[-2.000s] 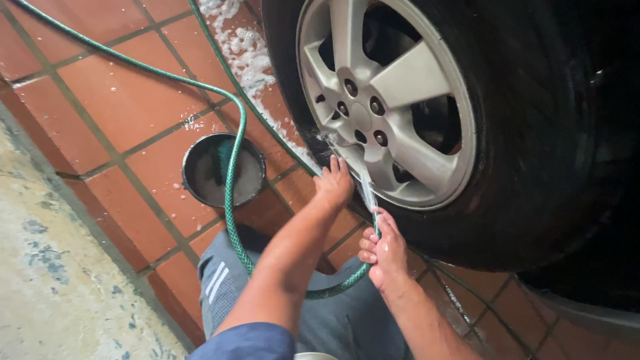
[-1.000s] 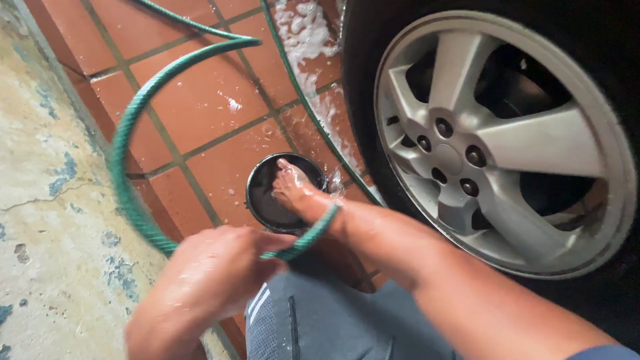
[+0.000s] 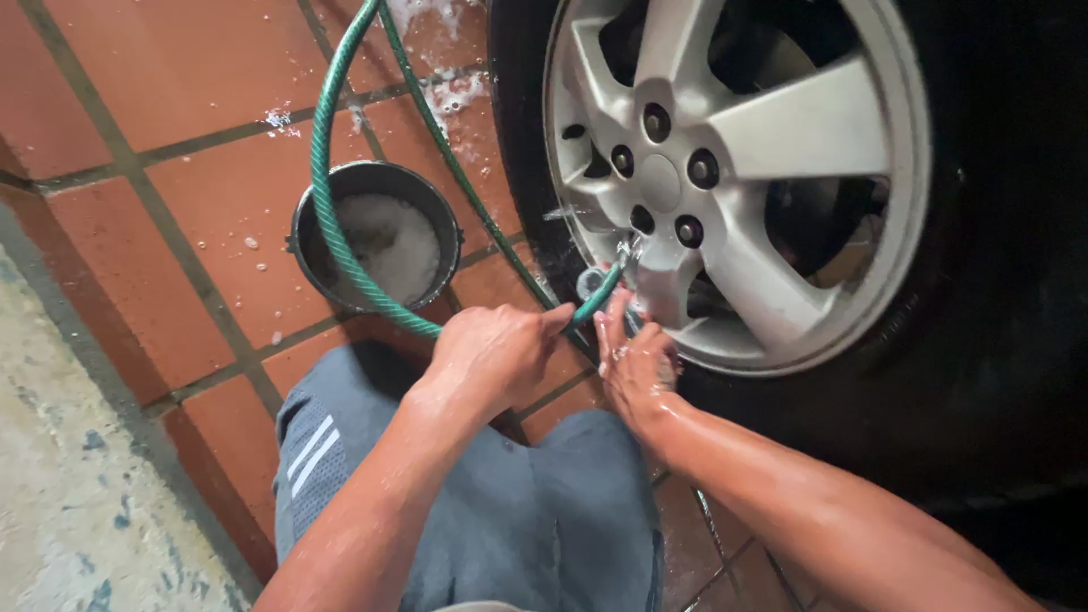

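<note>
My left hand (image 3: 501,350) is closed around a green garden hose (image 3: 330,223) near its end. Water runs from the hose end onto the lower left of a silver alloy wheel rim (image 3: 799,127), just below its lug nuts. My right hand (image 3: 637,361), wet and with fingers spread, is at the rim's lower left edge beside the hose end. Whether it holds anything is hard to tell; a clear splash of water covers the fingertips. A black bucket (image 3: 446,246) with cloudy, foamy water stands left of the tire, and the hose loops over it.
Wet terracotta floor tiles (image 3: 212,212) lie under the bucket, with soap foam (image 3: 455,93) near the tire. A second stretch of hose (image 3: 459,170) runs between bucket and black tire (image 3: 850,433). A worn, patchy wall or ledge (image 3: 76,442) borders the left side.
My right hand has left the bucket and is now at the rim. My left hand has brought the hose end from near the bucket to the wheel. The view has shifted.
</note>
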